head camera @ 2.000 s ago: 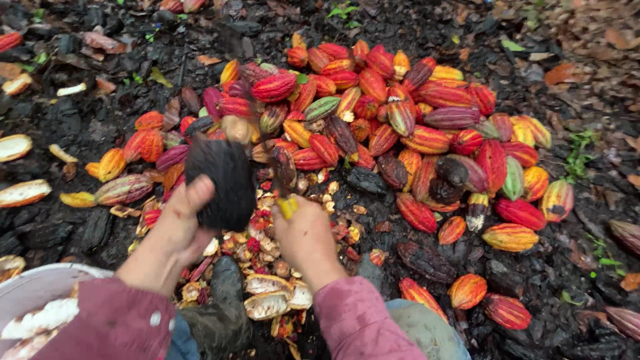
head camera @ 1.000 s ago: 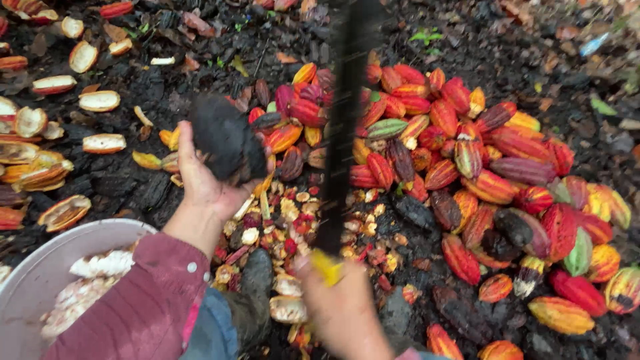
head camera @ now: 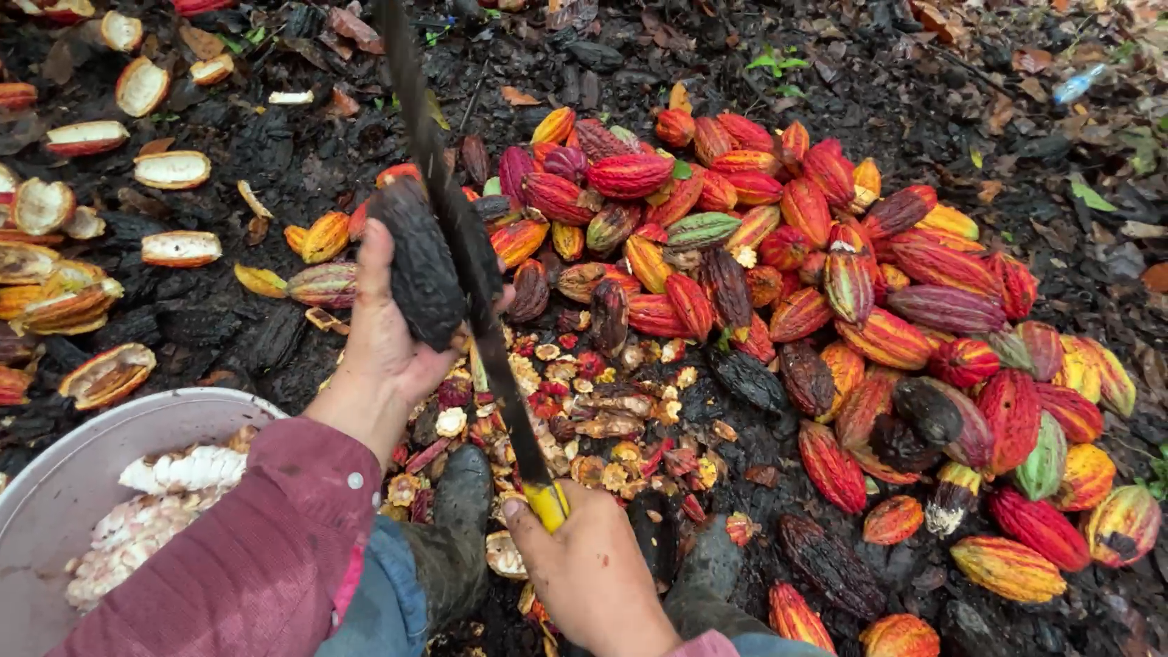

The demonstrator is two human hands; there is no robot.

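Observation:
A blackened cacao pod [head camera: 415,260] lies in my left hand [head camera: 388,338], its thumb along the near side and its fingers mostly hidden behind. My right hand [head camera: 589,557] is closed around the yellow handle [head camera: 547,505] of a machete. The long dark blade [head camera: 484,319] slants up and to the left, passing along the right side of the pod; whether it touches the pod I cannot tell. A large heap of red, yellow, green and purple cacao pods [head camera: 776,246] spreads beyond and to the right of both hands.
At lower left stands a whitish bucket [head camera: 55,465] with white pulpy cacao beans [head camera: 155,520]. Opened husks [head camera: 173,170] are strewn on the left ground. Cut pod ends and scraps [head camera: 584,392] lie before my dark boots [head camera: 463,493]. A plastic bottle [head camera: 1079,84] is at upper right.
The machete blade has swung from nearly upright to a leftward slant beside the blackened pod. My left hand still holds that pod. The view has turned left since the first frame, bringing in more husks.

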